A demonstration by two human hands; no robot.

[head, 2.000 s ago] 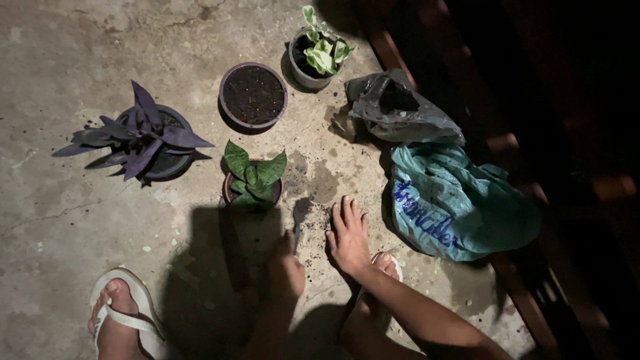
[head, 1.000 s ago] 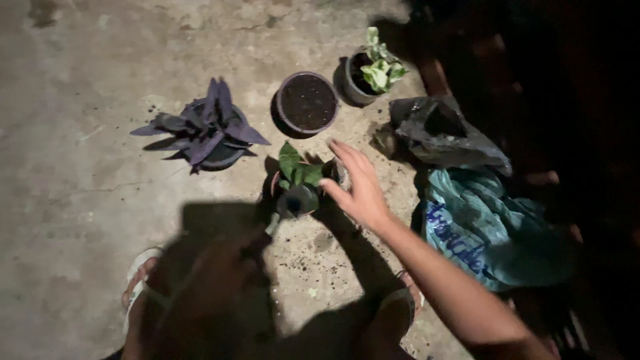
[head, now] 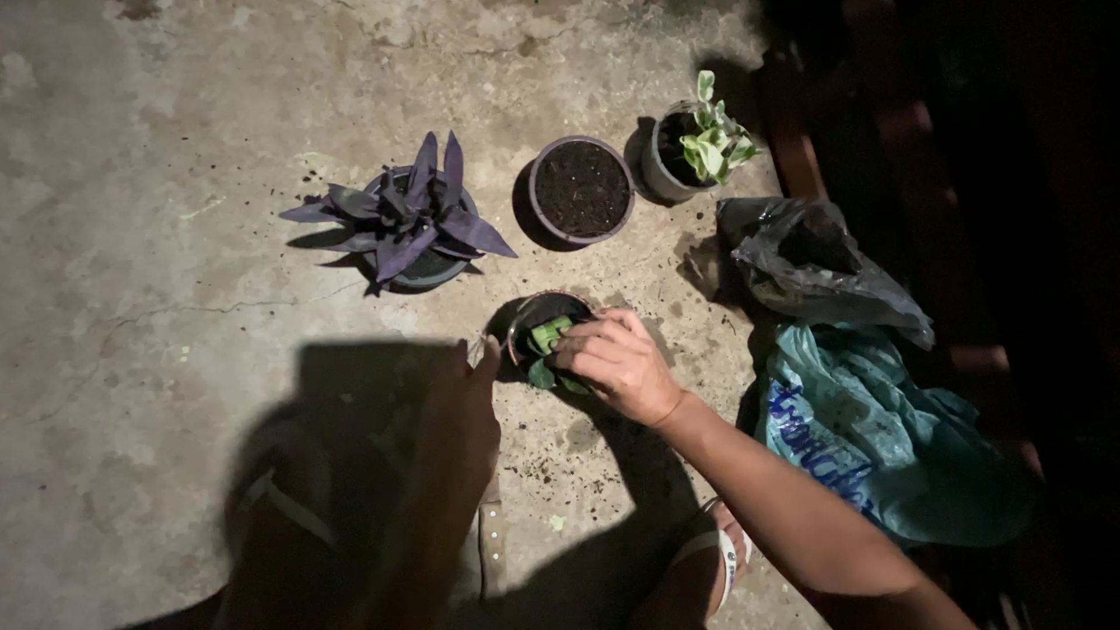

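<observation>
Leaning over a small pot (head: 514,337) of dark soil, my right hand (head: 617,363) has its fingers on the green leaves (head: 549,334) of the plant in it and pushes them to one side. My left hand (head: 477,385) is in shadow just left of that pot; whether it holds anything is hard to see. A riveted handle (head: 492,547), seemingly a knife's, lies on the concrete floor below my left hand. Beyond the small pot stands a round pot (head: 582,191) filled with dark soil.
A purple-leaved potted plant (head: 407,223) stands to the left. At the upper right is a grey pot with a variegated plant (head: 713,149). A dark plastic bag (head: 814,271) and a teal plastic bag (head: 875,429) bearing writing lie at right. My sandalled foot (head: 722,551) is below.
My right hand has moved from the floor to the small pot's plant. The trowel-like tool seen at the pot a second ago no longer shows there.
</observation>
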